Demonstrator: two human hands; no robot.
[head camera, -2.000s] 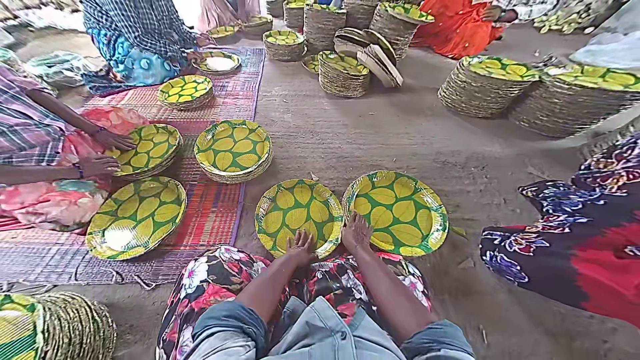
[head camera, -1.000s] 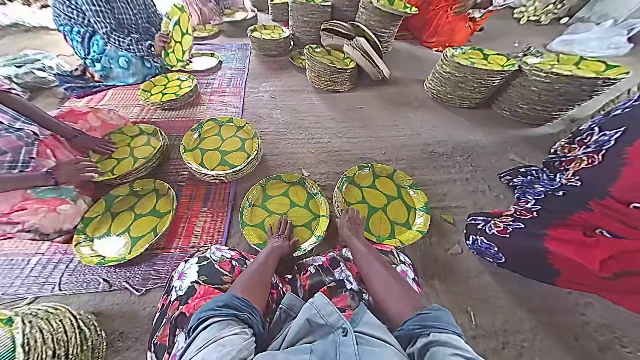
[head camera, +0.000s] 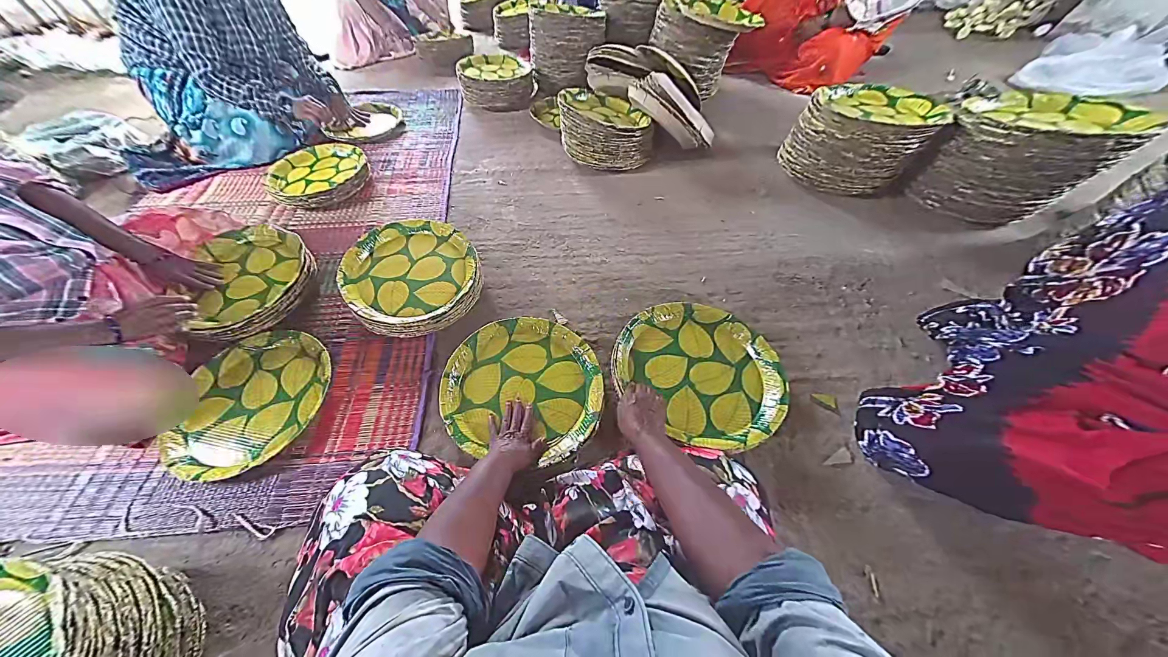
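Two round plates printed with yellow leaves on green lie side by side on the ground before my knees. On the near edge of the left leaf-print plate (head camera: 522, 374) rests my left hand (head camera: 516, 436), palm down with its fingers apart. My right hand (head camera: 641, 415) is at the left edge of the right leaf-print plate (head camera: 703, 372), its fingers bent over the rim; whether they grip it is unclear. A stack of similar plates (head camera: 409, 274) stands beyond to the left, partly on the woven mat.
At left, a co-worker's hands touch another plate stack (head camera: 246, 283) above a tilted plate (head camera: 260, 401) on the striped mat (head camera: 383, 392). Tall plate stacks (head camera: 858, 146) stand at the back right. A red and black patterned cloth (head camera: 1049, 401) lies at right. Another stack (head camera: 128, 607) is at bottom left.
My left hand has stayed on the left plate. The co-worker at the back left, who held up a plate a second ago, now has a hand down at a plate on the mat.
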